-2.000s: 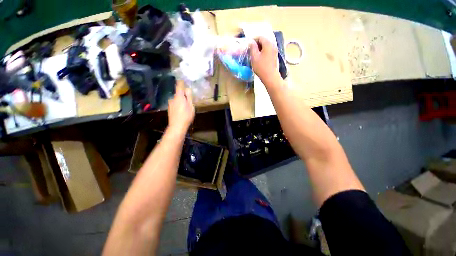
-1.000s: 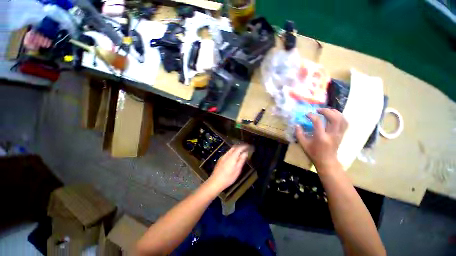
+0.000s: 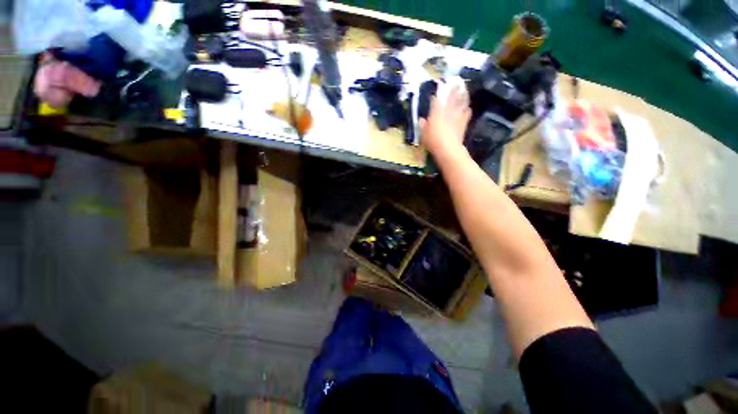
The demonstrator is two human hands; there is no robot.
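My right hand (image 3: 447,120) is over the bench, its fingers at a pale crumpled sheet or bag (image 3: 434,65) with a dark slim part (image 3: 425,99) beside them. The fingertips are blurred, so I cannot tell if they grip anything. My left hand is out of the picture. Clear plastic bags with orange and blue contents (image 3: 597,166) lie on the bench at the right, next to a white strip (image 3: 639,182). A divided carton (image 3: 405,271) below the bench holds small dark parts, some with yellow.
A black bench fixture (image 3: 494,101) stands right of my hand, near a brown roll or cup (image 3: 522,39). Black adapters (image 3: 207,84) lie at the left. An open carton (image 3: 275,226) and a black tub (image 3: 619,279) are under the bench. A green conveyor (image 3: 647,77) runs behind.
The view has swung left. My right hand has left the clear bags and reached the pale sheet. My left hand, last over the divided carton, has gone out of view.
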